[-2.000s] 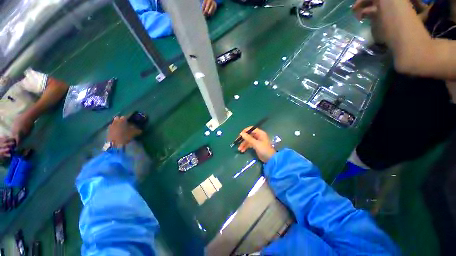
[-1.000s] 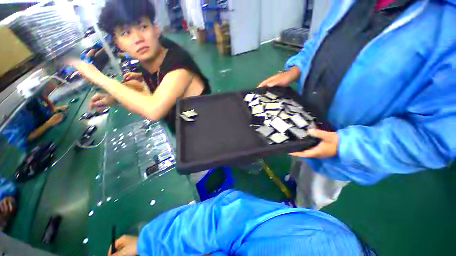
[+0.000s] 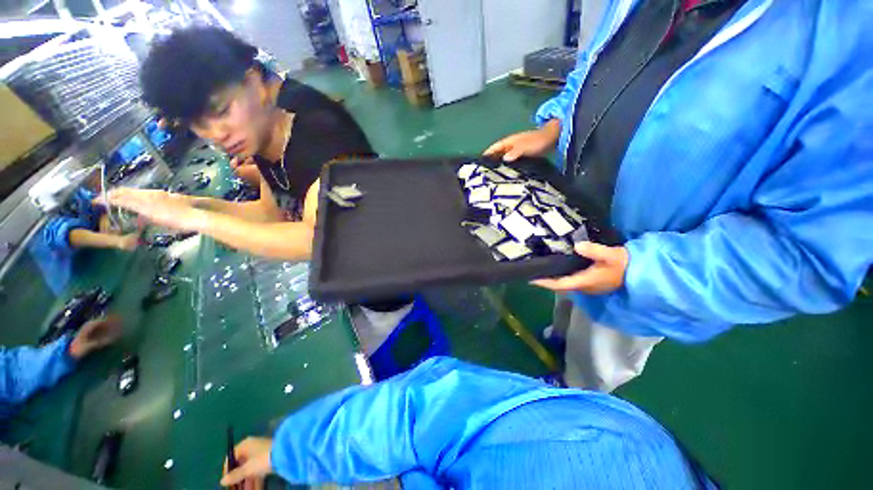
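Observation:
My right hand is at the bottom left of the view, at the end of a blue sleeve. It holds a thin dark stick-like tool upright, cut off by the lower edge. My left hand is out of the picture. A dark phone unit lies on the green belt left of my right hand, and another phone unit lies farther up the belt. A phone unit rests on a clear ribbed tray ahead of my right arm.
A person in blue at the right holds a wide black tray with many whitish rectangular parts. A person in black sits beyond it. A blue stool-like object stands under the tray. Small white bits dot the green surface. Another worker's hand is at left.
The view has swung from the belt to the right, and my left hand has left the picture. The seated person's head has turned down. A worker's hand has appeared over the belt at left.

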